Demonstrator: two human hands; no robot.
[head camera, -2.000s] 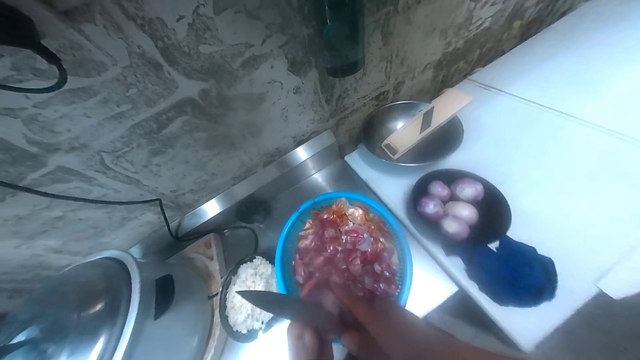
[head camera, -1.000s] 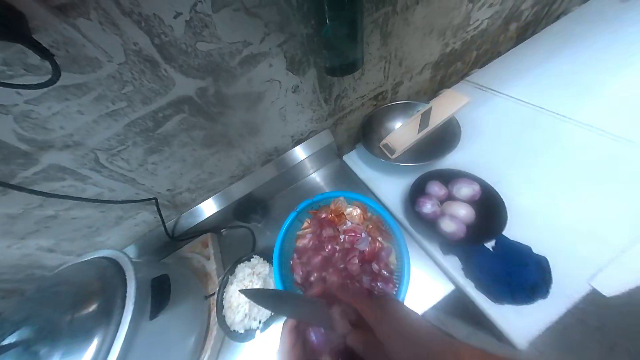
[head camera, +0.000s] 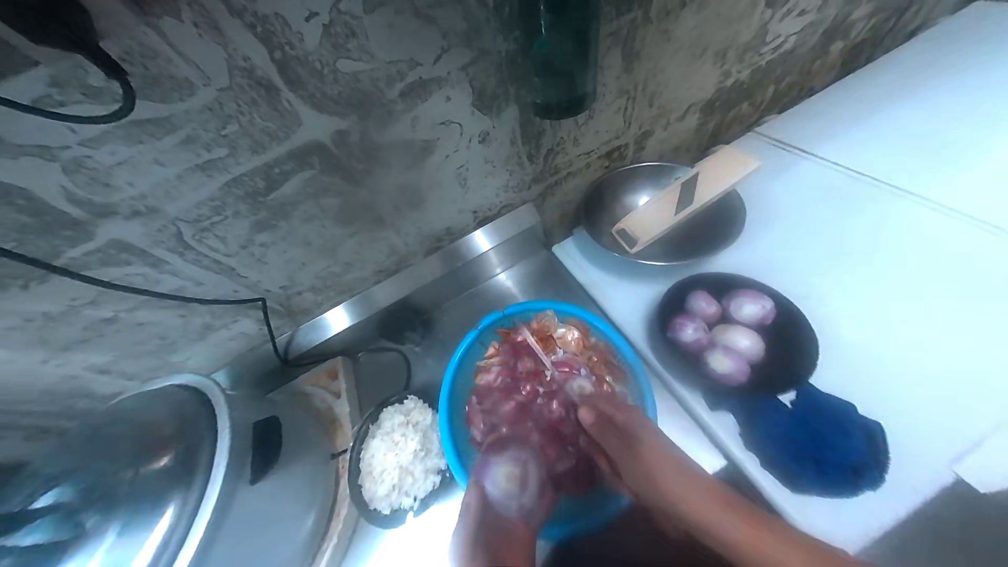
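Note:
My left hand holds a peeled, purplish-white onion at the near edge of a blue plastic bowl. Red onion skins and peelings fill much of that bowl. Over its right side is my right hand, fingers bent and blurred. A thin pale strip lies ahead of its fingers; whether it is the knife on edge or a peel is unclear. Several peeled onions sit in a black dish on the white surface to the right.
A steel bowl carries a wooden slicer. Beside the black dish lies a dark blue cloth-like item. White grated or chopped food fills a dish left of the blue bowl. A large metal pot or cooker, a black cable and a green bottle are near the wall.
The knife blade that pointed left over the white food's dish no longer shows there. My right hand has moved up over the peelings, and the onion in my left hand is now in plain view.

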